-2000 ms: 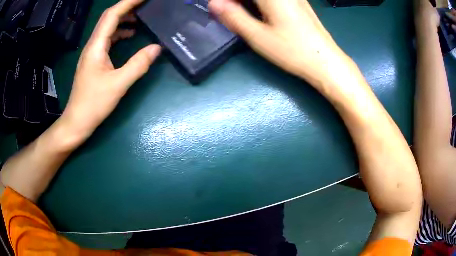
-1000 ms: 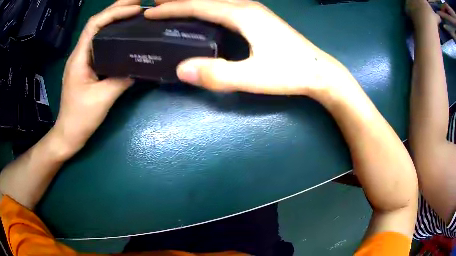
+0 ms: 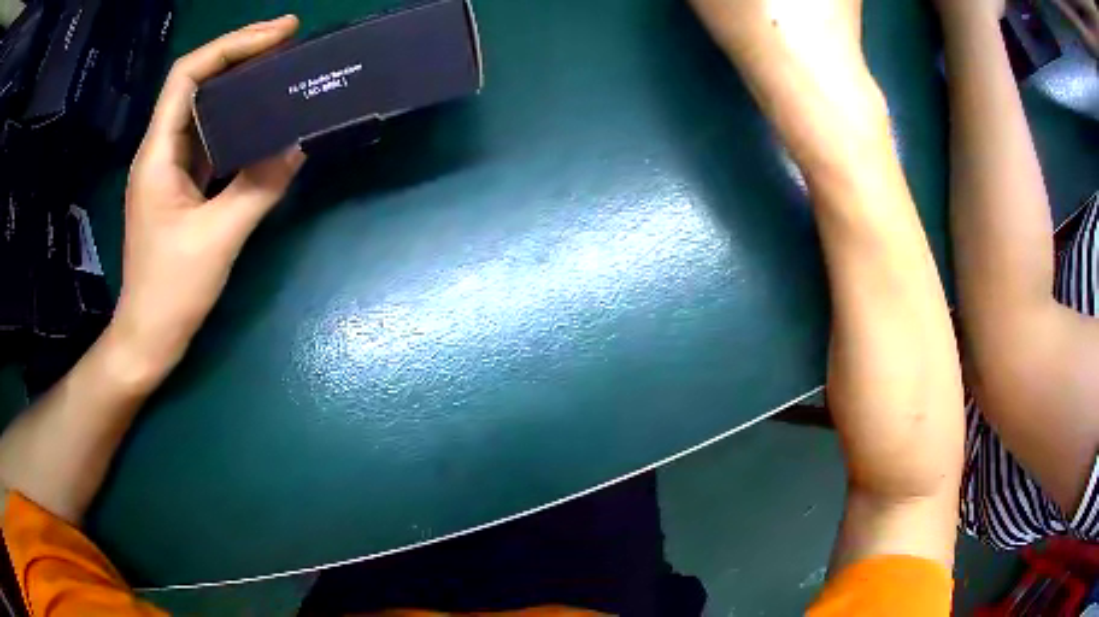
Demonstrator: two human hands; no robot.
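Observation:
A black retail box (image 3: 344, 84) with small white print on its long side is held at the upper left, slightly tilted. A small dark flap sticks out below its lower edge. My left hand (image 3: 199, 181) grips the box at its left end, thumb under the lower edge and fingers at the top. My right arm reaches up past the top edge of the picture. Only the wrist and forearm show, so my right hand is cut off.
Stacked black boxes (image 3: 78, 229) stand at the left edge, one with a pale label. The green table (image 3: 482, 422) has a curved, pale-trimmed front edge. A person in a striped top (image 3: 1030, 482) sits at right, arms on the table, with a dark item near their hands.
My right hand has let go of the box and moved up and right, out of view. My left hand still holds the box, which was turned so its long printed side faces me.

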